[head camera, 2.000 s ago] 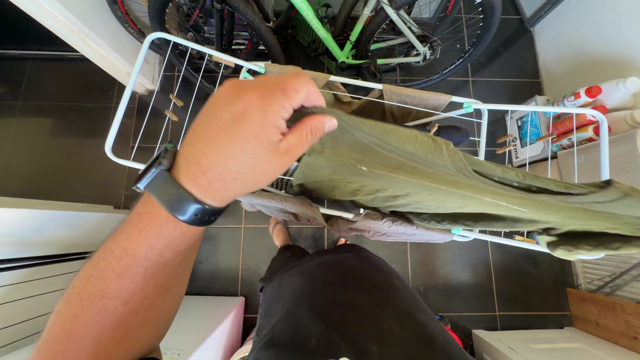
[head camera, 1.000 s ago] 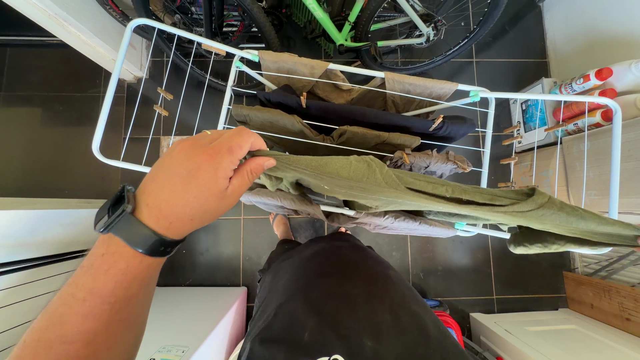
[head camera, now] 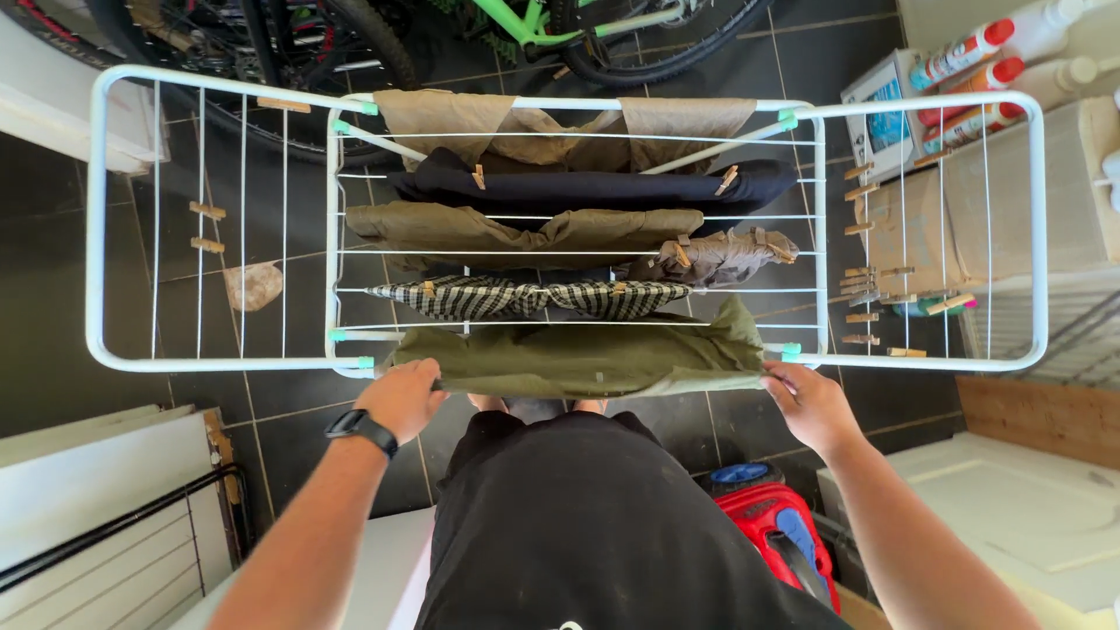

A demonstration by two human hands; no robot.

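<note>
An olive green garment [head camera: 577,360] hangs over the near side of a white drying rack [head camera: 219,364]. My left hand [head camera: 407,398], a dark watch at its wrist, pinches the garment's left end; my right hand [head camera: 809,402] grips its right end. Behind it hang a black-and-white checked cloth [head camera: 490,297], a brown garment [head camera: 525,232], a crumpled grey-brown garment [head camera: 731,255], a dark navy garment [head camera: 595,185] and a tan garment [head camera: 446,118] at the far side. Wooden clothespins [head camera: 207,210] are clipped on wires at both wings, with several on the right wing [head camera: 1015,363].
Bicycles, one with a green frame [head camera: 525,22], stand beyond the rack. Red-capped tubes [head camera: 962,57] and a cardboard box [head camera: 1015,192] are at the right. A red and blue object [head camera: 779,525] lies near my right leg. White panels [head camera: 105,490] stand at the left.
The olive garment, earlier stretched out to the right from my left hand, now lies across the rack's near side. My right hand has come into view, holding its other end.
</note>
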